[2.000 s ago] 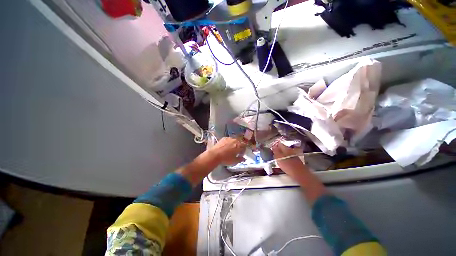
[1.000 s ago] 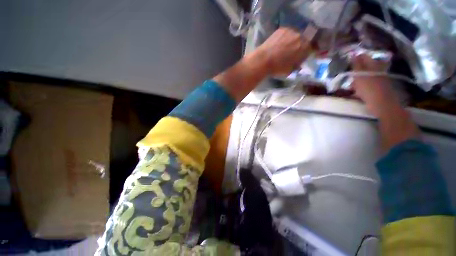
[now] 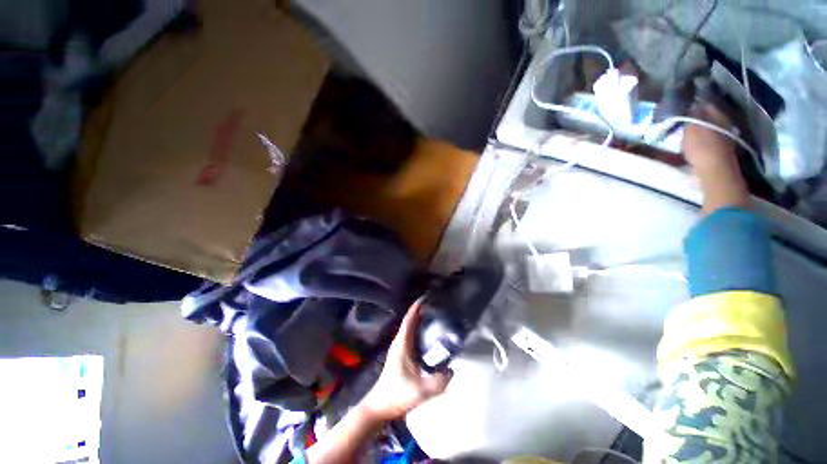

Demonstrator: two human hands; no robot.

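My left hand is low in the middle of the view, its fingers around a small dark item, blurred, above the edge of the garment pile. My right hand reaches into the trough at the upper right, behind a white cable; its fingers are hidden or blurred. A white plug with a looped cable sits by a pale bluish bar in the trough. A white adapter block with a cord lies on the white tabletop.
A large brown cardboard box stands at the upper left. The trough's raised white edge runs between the tabletop and trough. Crumpled pale sheets lie at the far right. A bright white strip lies on the tabletop.
The view has swung left and down. My left hand has left the trough and now holds the dark item near the garments. My right hand stays in the trough.
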